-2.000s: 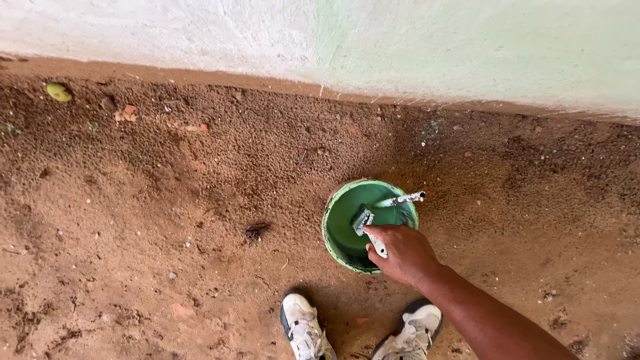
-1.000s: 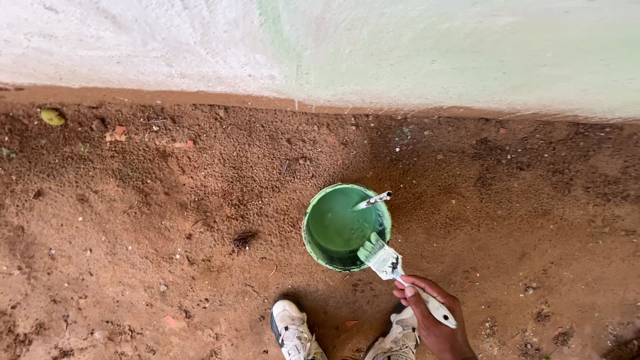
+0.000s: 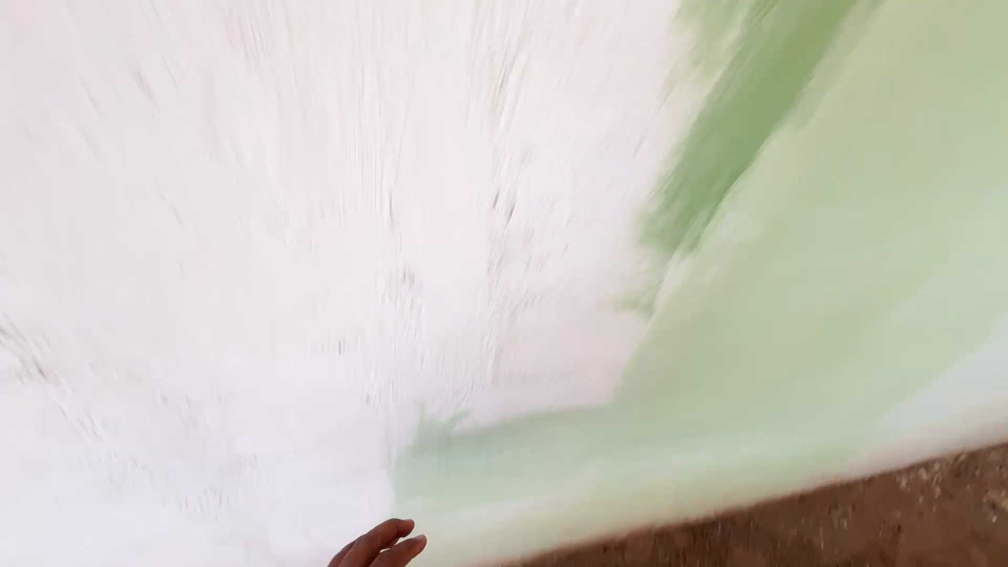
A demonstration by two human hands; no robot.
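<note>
A masonry wall (image 3: 299, 236) fills most of the head view, white on the left and pale green on the right. A darker green paint streak (image 3: 732, 134) slants down from the top right along the border between the two colours. Pale green also runs along the wall's lower part. At the bottom edge, left of centre, the fingers of my left hand (image 3: 382, 543) show in front of the wall, slightly apart and bent, with nothing seen in them; the rest of that hand is cut off. My right hand, the paintbrush and the bucket are outside the view.
Brown bare ground (image 3: 850, 520) shows at the lower right, meeting the foot of the wall along a slanting edge. The white part of the wall has rough, dark marks.
The view has swung up from the ground to the wall. My right hand, earlier holding the paintbrush at the green paint bucket, has left the view; my left hand has come in.
</note>
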